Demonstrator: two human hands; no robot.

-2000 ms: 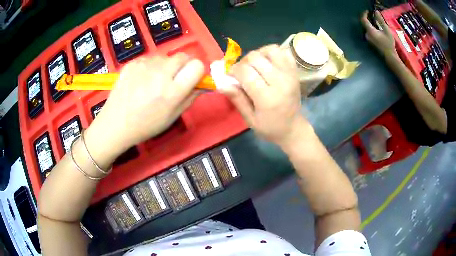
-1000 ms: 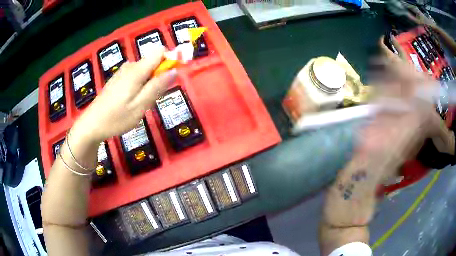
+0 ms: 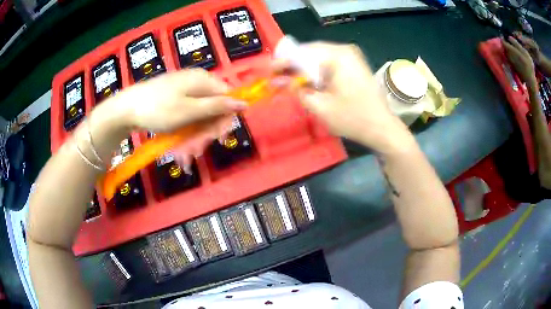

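My left hand holds a long orange-yellow straw sleeve above the phone tray; it is blurred. My right hand is at the sleeve's other end, with a whitish blurred piece at its fingers; I cannot tell if that is the straw. The red phone tray holds black phone backs with white labels and gold marks, face up in two rows. My hands and the sleeve hide part of the lower row. A pale bottle with a round lid stands right of my right hand.
Several dark batteries with white strips lie along the bench's front edge. A tan crumpled paper bag is beside the bottle. At the right, another person's hands are over a red tray. A red stool stands below the bench.
My right hand has come back from the right to meet my left hand. The orange sleeve now stretches out down-left from my hands. The long white blurred item near the bottle is gone from there.
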